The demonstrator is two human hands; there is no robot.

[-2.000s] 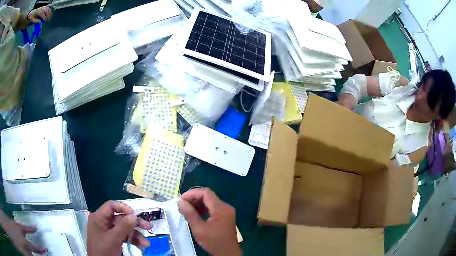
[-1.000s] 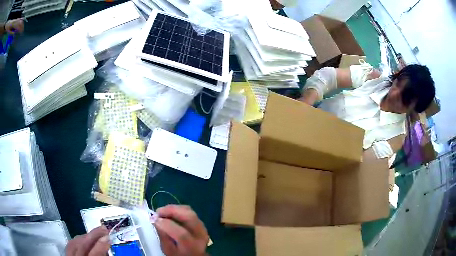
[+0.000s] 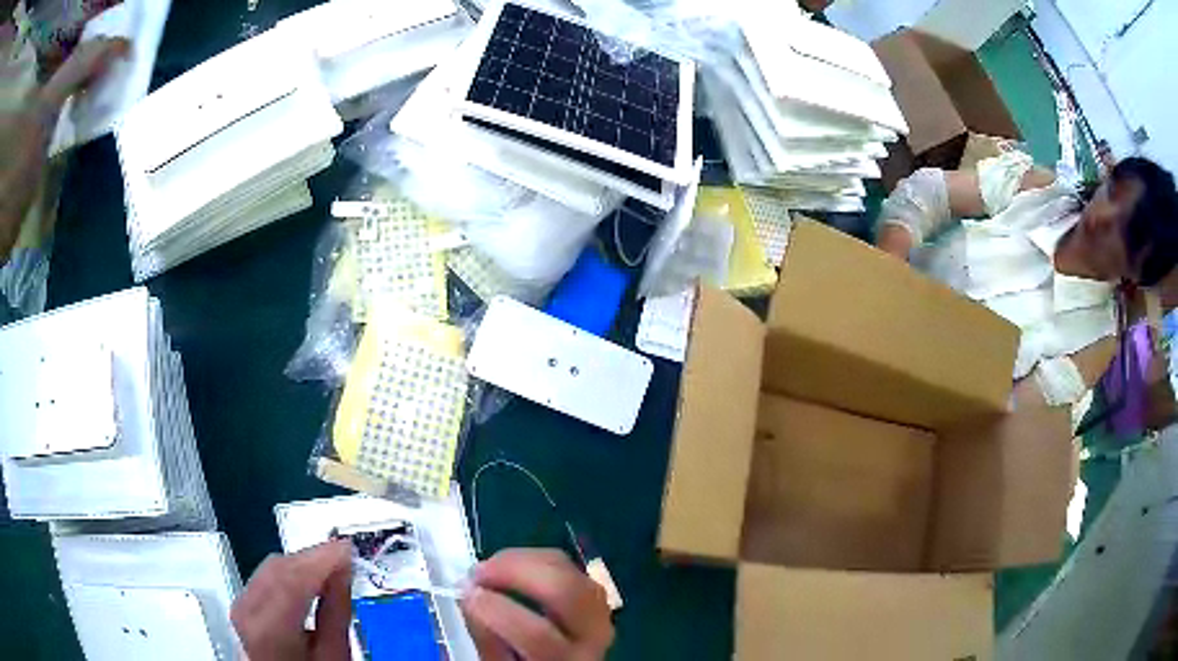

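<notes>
A white housing lies at the bottom of the view. Its central compartment holds a dark circuit board above a bright blue battery pack. White leads loop over the board. My right hand is right of the compartment and pinches the end of a thin white strip or lead that runs toward the board. My left hand is at the compartment's left side, fingertips close together at the board's edge; what they hold is too blurred to tell.
An open carton stands right. Ahead lie a white cover, dotted yellow sheets, a loose blue pack and a solar panel. White panel stacks stand left. A person is at right; another's blurred hand is upper left.
The view swung left, then back right. My left fingertips have moved up to the board's edge. My right hand has come lower beside the housing. The blurred hand at upper left now reaches over a white panel.
</notes>
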